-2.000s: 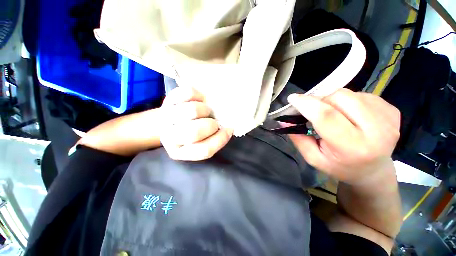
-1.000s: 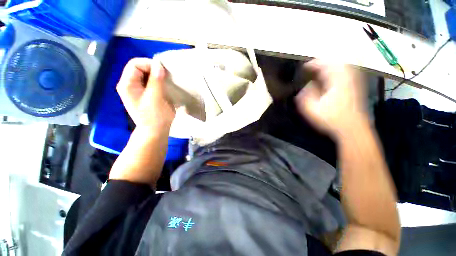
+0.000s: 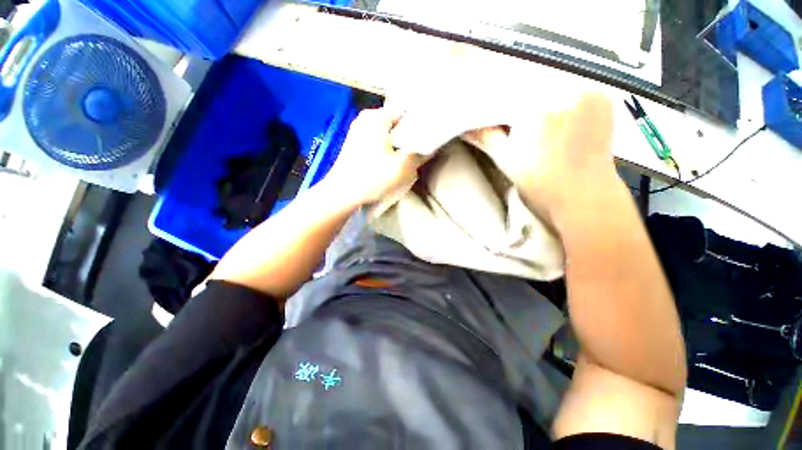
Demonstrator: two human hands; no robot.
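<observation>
The cream-beige bag hangs over my lap, its folded body below my hands and its upper part washed out against the white table. My left hand grips its left upper edge. My right hand is on its right upper side with the fingers curled and partly lost in glare. The green-handled thread snips lie on the table to the right of my right hand, blades pointing away from me.
A blue crate with black pieces stands at the left, beside a blue-and-white fan. The white table runs across the top with a black cable. Black bags or pieces are piled at the right. Small blue trays are at the upper right.
The snips have gone from my right hand to the table. My right hand has come back onto the bag, and my left hand has moved right with it. The view has shifted towards the table.
</observation>
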